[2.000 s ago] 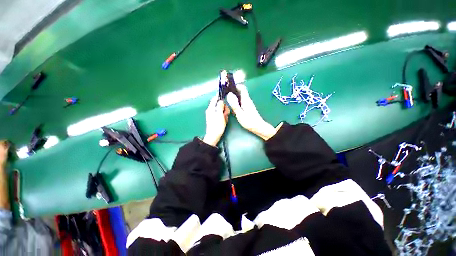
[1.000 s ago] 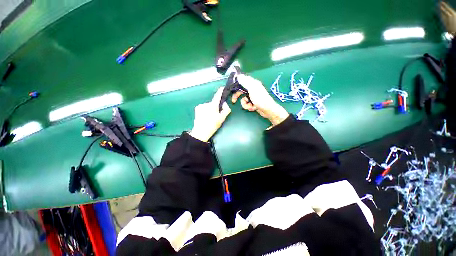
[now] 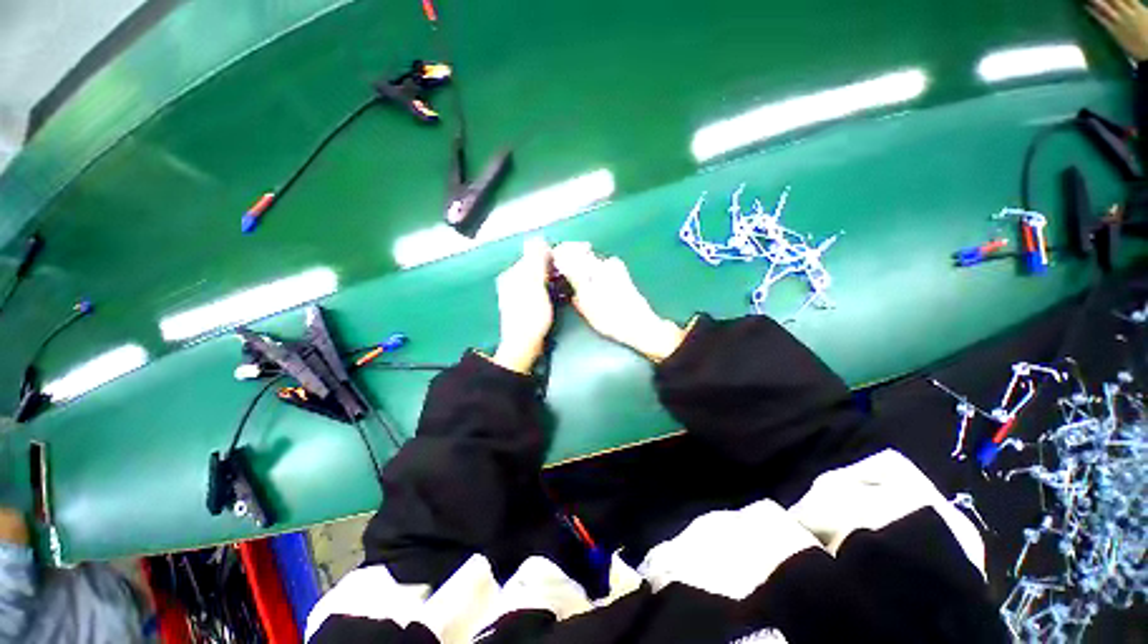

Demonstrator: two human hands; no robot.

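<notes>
My left hand (image 3: pixel 524 306) and my right hand (image 3: pixel 611 297) are close together over the green bench edge (image 3: pixel 630 390). Both hold a black clamp (image 3: pixel 558 287), mostly hidden by the fingers. Its cable runs down toward my body, and a red-and-blue tip (image 3: pixel 583 533) hangs over my dark clothing. A small pile of silver springs (image 3: pixel 763 244) lies on the bench to the right of my hands. Stacked black clamps (image 3: pixel 315 364) with leads lie on the bench to the left, with another clamp (image 3: pixel 238 488) below them.
A large silver spring heap (image 3: pixel 1085 503) is at lower right. Clamps with leads (image 3: pixel 478 191) lie on the darker green surface (image 3: pixel 604 76); more clamps (image 3: pixel 1085 214) lie at right. A red bin (image 3: pixel 264 589) is at lower left. Other people's hands show at the upper right and left edges.
My hands have drawn together and lower, covering the clamp that showed before. The clamps on the darker green surface have shifted left in view relative to the bench.
</notes>
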